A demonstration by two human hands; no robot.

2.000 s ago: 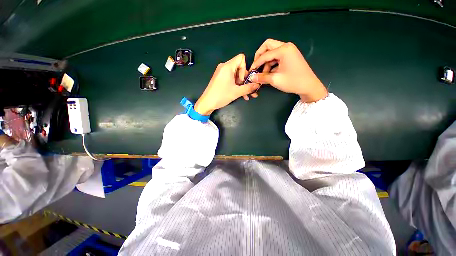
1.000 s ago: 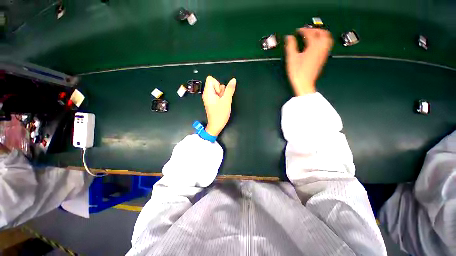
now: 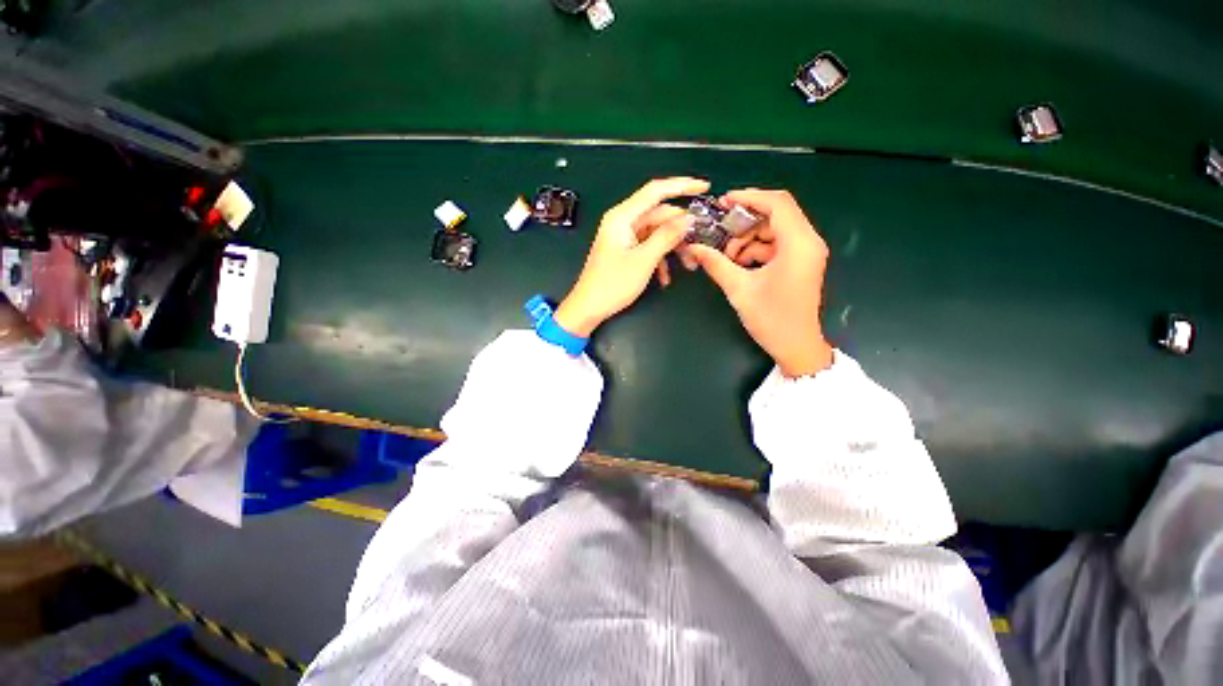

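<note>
My left hand point(image 3: 630, 252) and my right hand point(image 3: 778, 275) meet above the dark green work surface. Between them they hold a small black device housing point(image 3: 707, 225). My left fingers grip its left side. My right thumb and fingers hold a small silvery-grey rectangular piece point(image 3: 739, 221) at its right side. Whether the piece is joined to the housing cannot be told. A blue band point(image 3: 555, 326) is on my left wrist.
Two black housings point(image 3: 554, 207) point(image 3: 455, 249) with white squares point(image 3: 518, 213) point(image 3: 449, 213) lie left of my hands. Several units point(image 3: 820, 78) are on the green belt behind. Another unit point(image 3: 1176, 334) lies far right. A white box point(image 3: 244, 294) stands left. Neighbours' white sleeves point(image 3: 94, 429) show at both sides.
My right hand has come back from the belt to my left hand, and a housing is now held between them. The units on the belt have shifted right.
</note>
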